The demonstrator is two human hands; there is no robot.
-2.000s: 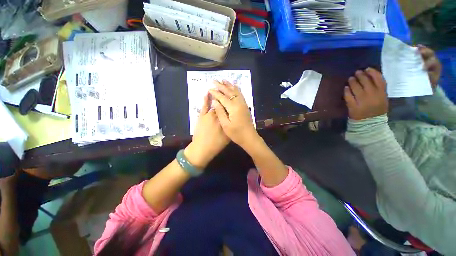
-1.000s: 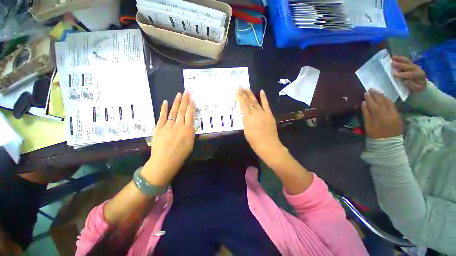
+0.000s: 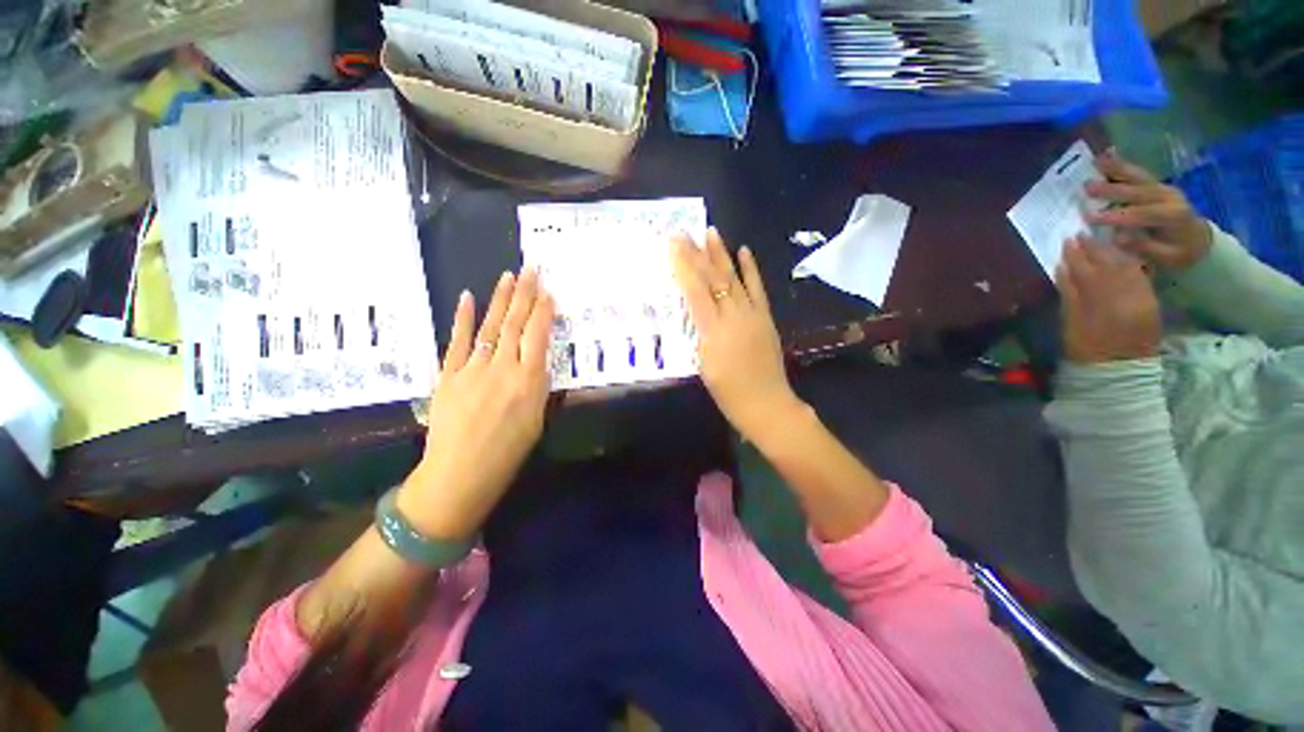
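A white printed instruction sheet (image 3: 615, 293) lies flat on the dark table in front of me, near its front edge. It looks folded once, with a row of short dark bars along its lower part. My left hand (image 3: 494, 386) lies flat with its fingertips on the sheet's left edge. My right hand (image 3: 737, 322) lies flat with its fingertips on the right edge. Both hands have their fingers extended and grip nothing. A thick stack of unfolded sheets (image 3: 300, 258) lies to the left of my hands.
Beyond my hands stand a beige box (image 3: 515, 136) of folded leaflets and a blue tote (image 3: 858, 117). A light-blue piece (image 3: 708, 103) lies between them. Scrap paper (image 3: 862, 250) lies right of my hands. At the right, another person's hands (image 3: 1115, 279) hold a sheet. Yellow paper (image 3: 107, 393) lies at left.
Two seconds ago my hands lay crossed on the middle of the sheet; now they are apart at its side edges. The other person's sheet has become smaller, folded between their hands.
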